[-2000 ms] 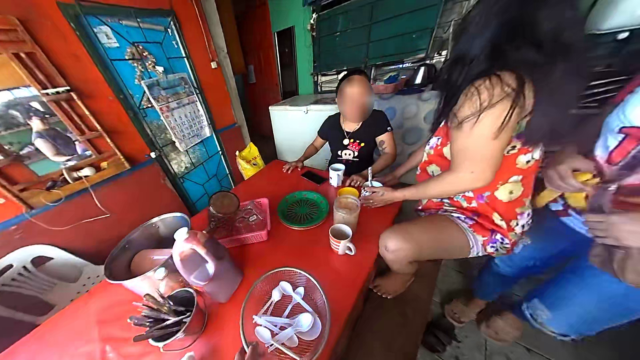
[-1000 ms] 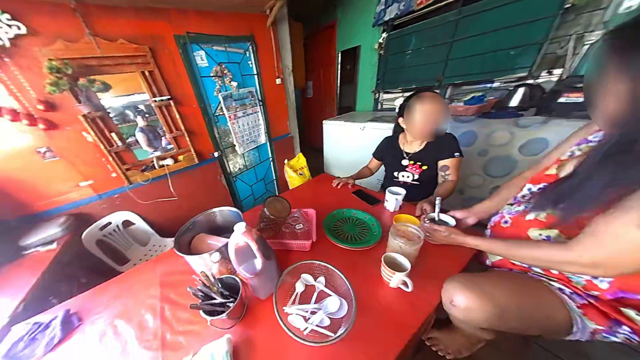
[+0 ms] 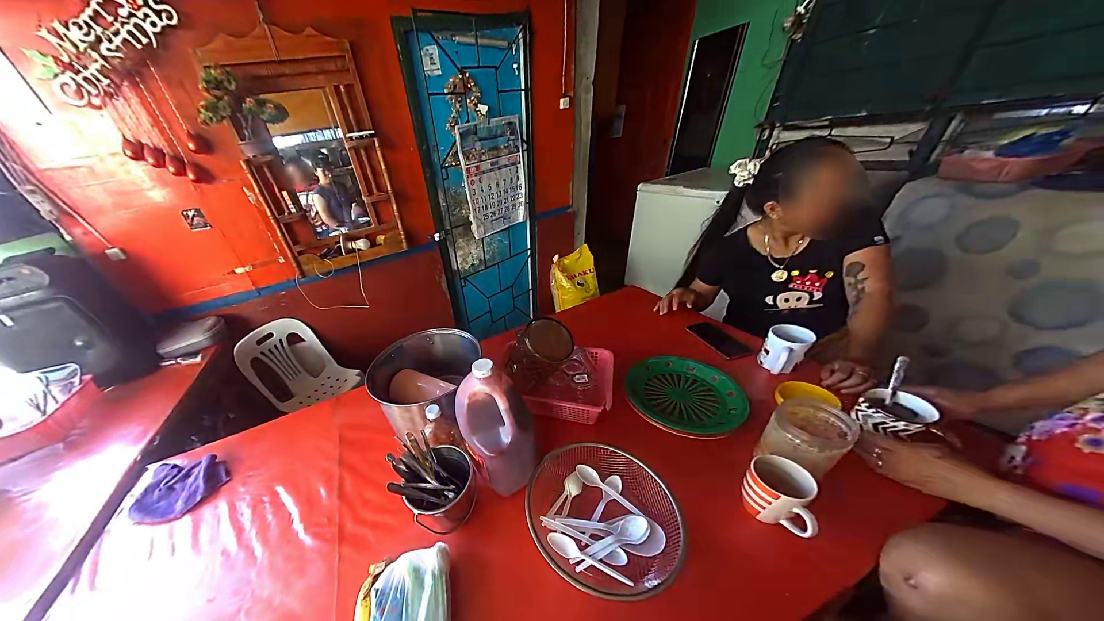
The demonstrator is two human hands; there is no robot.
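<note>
Neither my left hand nor my right hand shows now. Nearest to me on the red table [image 3: 293, 517] stands a mesh basket [image 3: 552, 552] with several white plastic spoons [image 3: 617, 535]. Left of it are a small metal pail [image 3: 448, 509] of cutlery, a plastic jug [image 3: 496, 431] of dark liquid and a large steel pot [image 3: 423, 345]. Behind lie a pink basket [image 3: 595, 388] with glassware and a green plastic plate [image 3: 687, 395]. An orange-striped mug [image 3: 776, 496] stands beside a cloudy container [image 3: 806, 435]. At the front edge is a plastic-wrapped pack [image 3: 414, 586].
Across the table sits a person in a black shirt [image 3: 785, 276], near a phone [image 3: 720, 340] and a white mug [image 3: 786, 348]. At the right another person's hands hold a patterned cup [image 3: 893, 414] with a spoon. A purple cloth [image 3: 179, 489] and a white chair [image 3: 289, 362] are at the left.
The view has swung left. A fingertip seen by the mesh basket two seconds ago is out of view. The seated person in black has turned their head toward the right.
</note>
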